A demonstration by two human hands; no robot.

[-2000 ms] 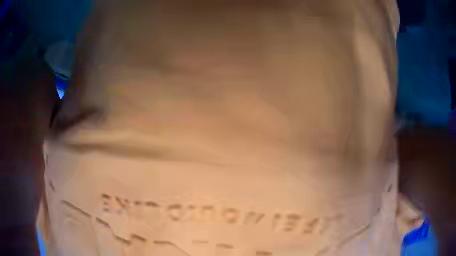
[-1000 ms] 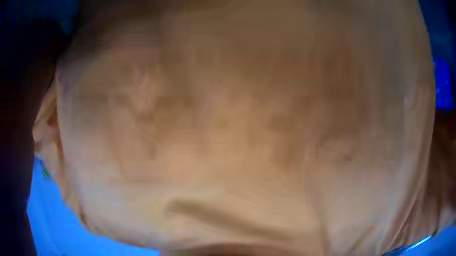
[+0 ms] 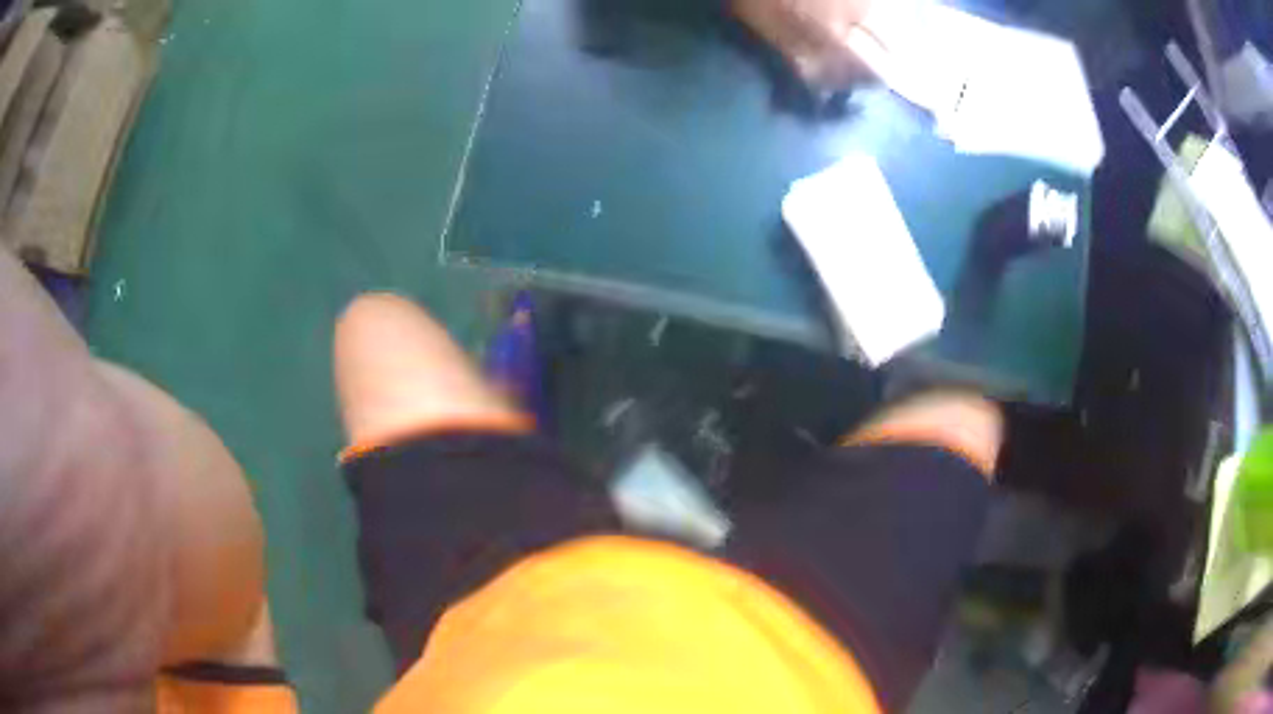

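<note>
A stack of white folded slips (image 3: pixel 866 258) lies on the dark green tabletop (image 3: pixel 628 209), near its front edge. White sheets (image 3: pixel 1026 91) lie or are held at the back right of the table, beside another person's blurred hand (image 3: pixel 803 28), which comes in from the top edge. A small upright thing with a white top, likely the stamp (image 3: pixel 1054 214), stands near the right edge. A blurred bare arm, apparently mine, fills the lower left; its hand is cut off by the frame. My left hand and my right hand are not in view.
My knees in black shorts are at the table's front edge. A pale paper-like piece (image 3: pixel 670 495) shows between my thighs. On the right are a white ladder-like frame (image 3: pixel 1208 195), a bright green thing (image 3: pixel 1256 488) and yellow paper (image 3: pixel 1222 558). A brown carton (image 3: pixel 77 154) is at upper left.
The tan cloth-like surface that filled the earlier views is gone. The table, papers, my orange shirt and my knees now show.
</note>
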